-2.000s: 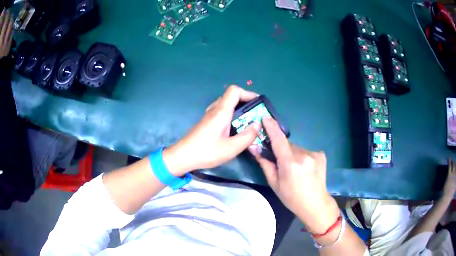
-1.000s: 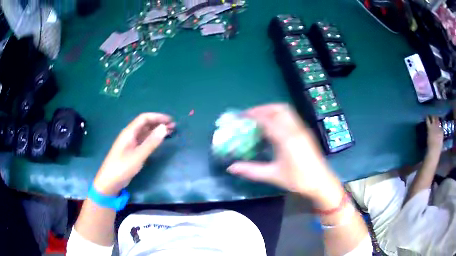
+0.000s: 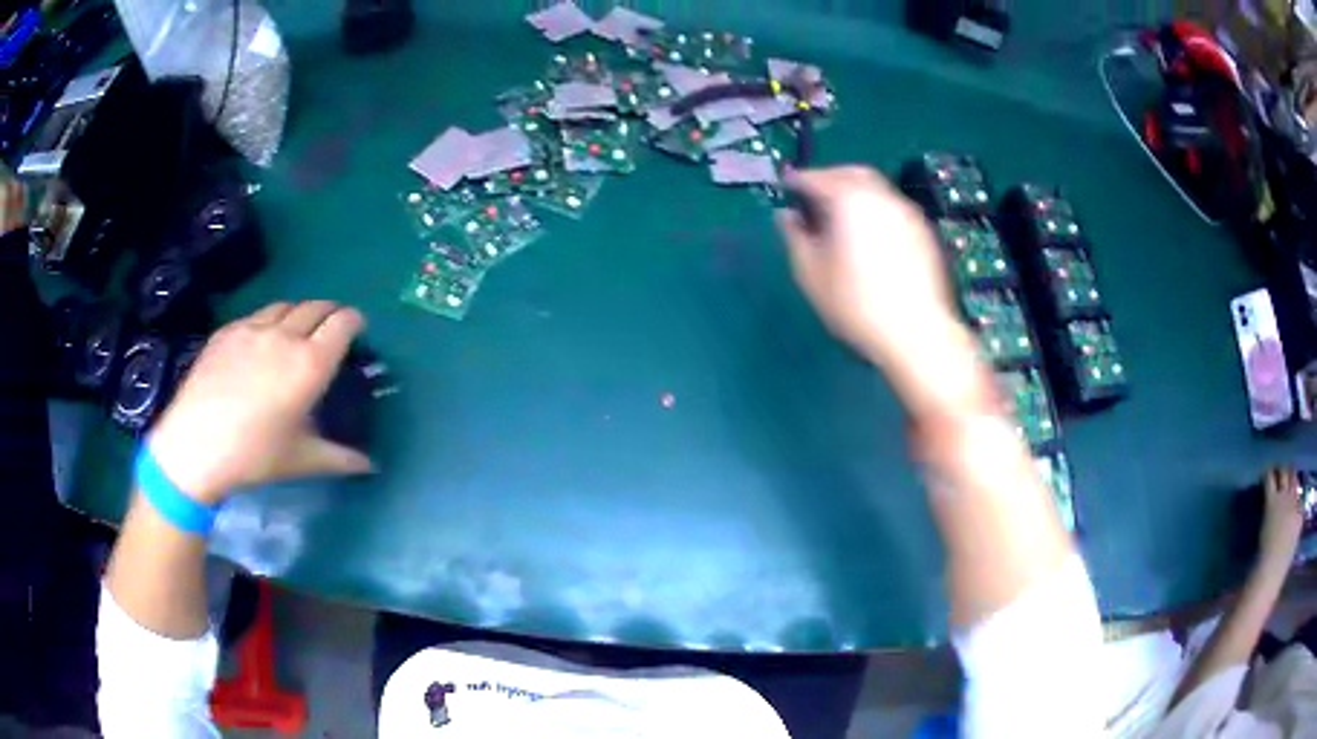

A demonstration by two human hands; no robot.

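My left hand (image 3: 253, 404) is around a black speaker unit (image 3: 350, 404) at the left, with its thumb at the near side. The hand hides part of the unit. My right hand (image 3: 859, 253) is at the near right edge of the board pile, its fingers closed around a dark, slim tool (image 3: 805, 145); blur hides the exact grip. Green circuit boards (image 3: 445, 277) lie heaped at the far side, with greyish-pink flat pads (image 3: 496, 153) among them. Black housings with green boards (image 3: 1086, 354) stand in two rows at the right. My right forearm partly covers the nearer row.
Other speaker units (image 3: 142, 378) stand at the left beside my hand. A tiny red bit (image 3: 667, 400) lies on the green mat. A clear bag (image 3: 246, 80) is far left. A phone (image 3: 1261, 358), red-black cabled items (image 3: 1199, 116) and another person's hand (image 3: 1281, 505) are at the right.
The unit my right hand held is gone from it, and the second row has one more unit. My right hand has moved forward to the pile; my left hand has moved left onto a speaker unit.
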